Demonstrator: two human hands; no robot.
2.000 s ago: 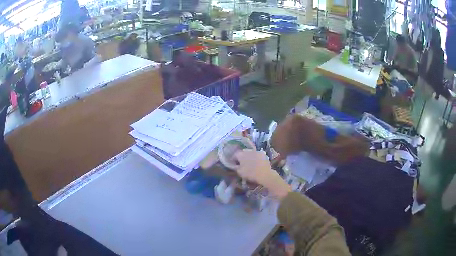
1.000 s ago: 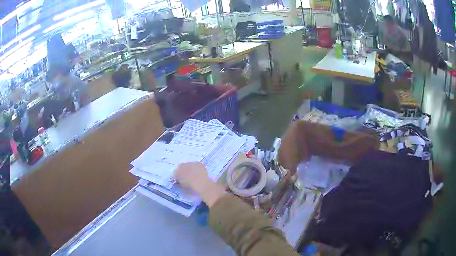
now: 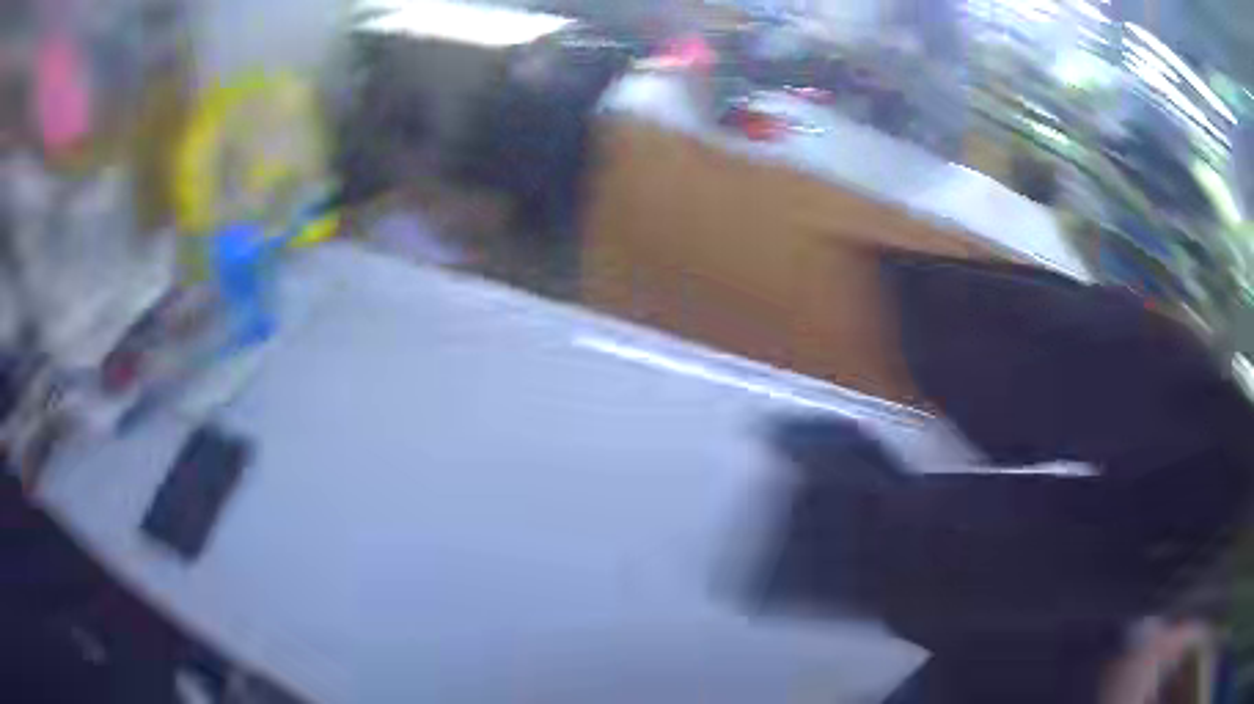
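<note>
Everything is motion-blurred. A large dark garment (image 3: 1045, 550) fills the right side and lies partly over the pale table (image 3: 454, 481). More dark cloth rises behind it beside the brown panel. A skin-toned patch, apparently my right hand (image 3: 1166, 660), shows small and blurred at the lower right edge. Its fingers and any grip on the cloth cannot be made out. My left hand is not in view.
A flat black smartphone (image 3: 200, 488) lies at the table's left. A fan with a yellow guard (image 3: 248, 151) and blue base stands at the far left corner, with blurred clutter nearby. A brown panel (image 3: 729, 248) stands beyond the far edge.
The view has swung left. The paper stack, tape roll and box have left the picture. My right hand, earlier at the papers, is now only a patch beside dark cloth.
</note>
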